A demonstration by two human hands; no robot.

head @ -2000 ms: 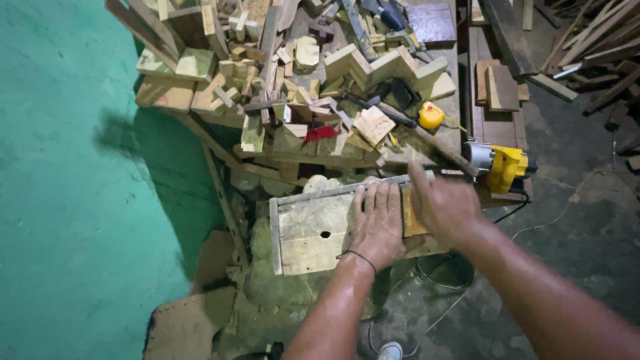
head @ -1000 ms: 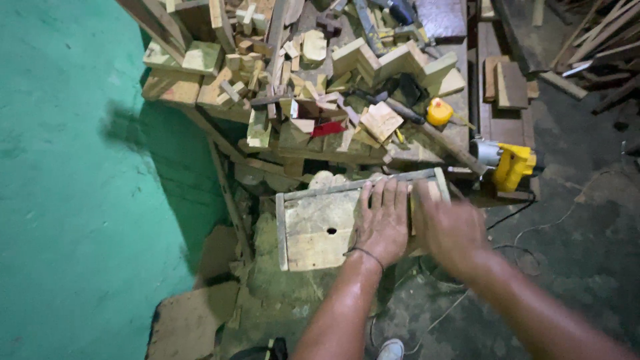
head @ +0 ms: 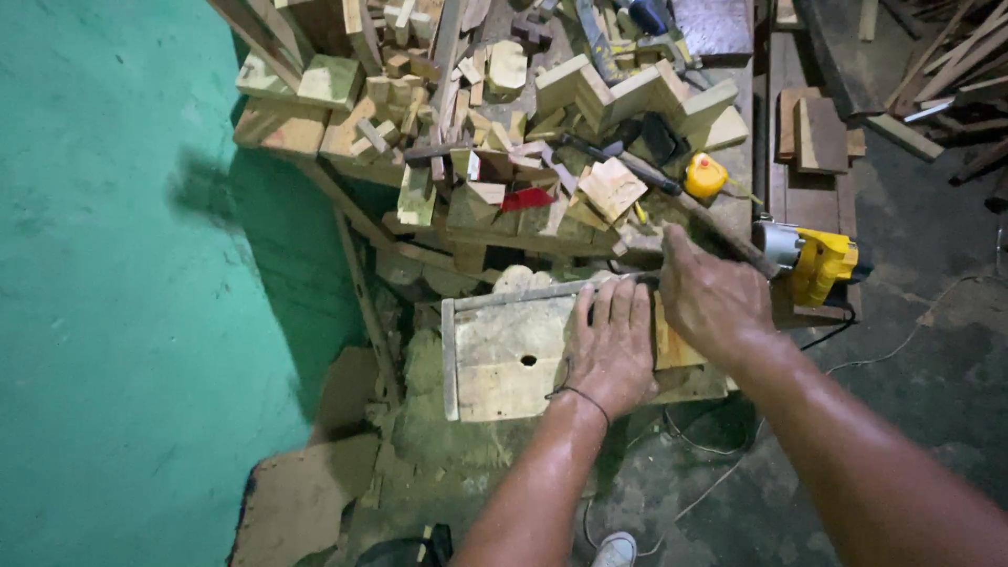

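A wooden board (head: 496,346) with a round hole and raised strips along its left and far edges lies below the workbench. My left hand (head: 613,346) presses flat on it, to the right of the hole, fingers pointing away and fairly close together. Just right of those fingers is a small orange-brown wood piece (head: 673,342). My right hand (head: 713,303), its fingers bent, is at the far right part of the board, beside that piece. Whether it grips something is hidden by the hand itself.
The bench beyond holds wood offcuts (head: 394,102), zigzag-joined blocks (head: 614,98), a hammer-like handle (head: 720,228) and a yellow tape measure (head: 705,175). A yellow power tool (head: 819,264) sits to the right. A green wall (head: 118,315) stands at left; a cable (head: 709,488) crosses the floor.
My right hand was lower and blurred by motion one second ago; now it is farther forward, near the board's far edge. My left hand stays flat on the board.
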